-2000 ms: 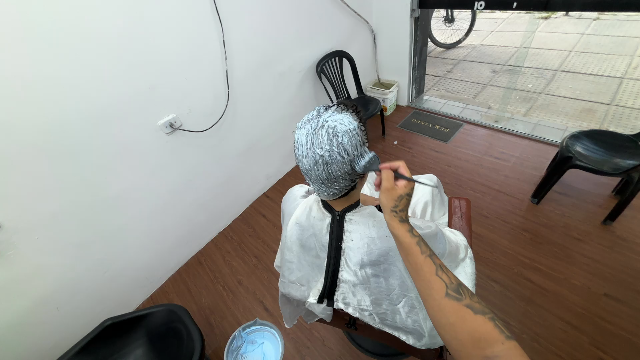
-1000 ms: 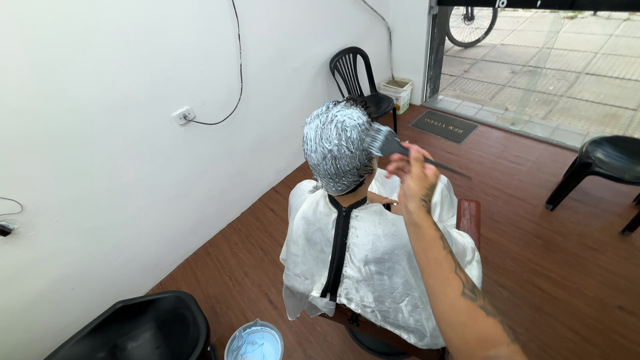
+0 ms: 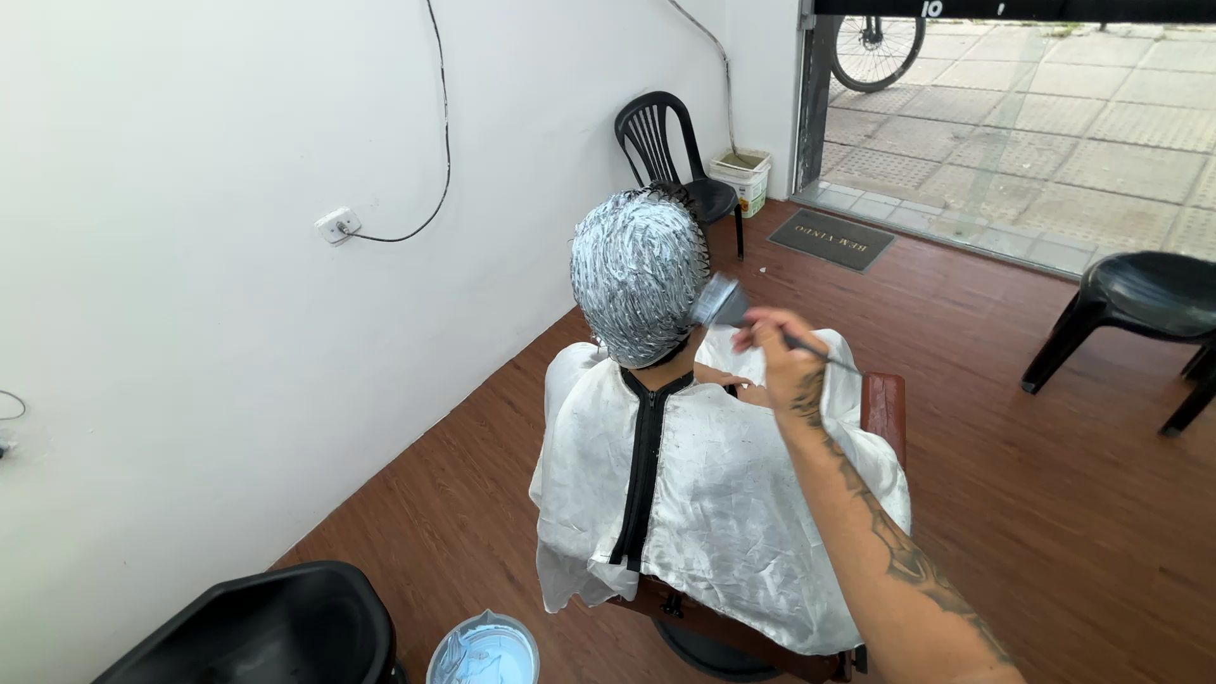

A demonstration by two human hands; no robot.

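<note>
My right hand (image 3: 784, 350) is shut on the dark handle of a tint brush (image 3: 724, 302). Its bristles carry pale blue cream and lie at the right side of a seated person's head, low near the ear; whether they touch is blurred. Pale blue cream coats the person's short hair (image 3: 638, 275). The person faces away and wears a white salon cape (image 3: 731, 484) with a black zip closure at the back. A bowl of pale blue cream (image 3: 484, 655) is at the bottom edge, left of the chair. My left hand is out of view.
A black wash basin (image 3: 275, 627) fills the lower left. The person's chair shows a reddish-brown armrest (image 3: 884, 418). Black plastic chairs stand by the far wall (image 3: 714, 195) and at the right (image 3: 1154, 294). A doormat (image 3: 831, 239) lies before the doorway, near a white bucket (image 3: 746, 180).
The brush has stayed at the right side of the head, and its bristle end is now lower than one second ago. My right hand keeps its hold. The view has shifted slightly.
</note>
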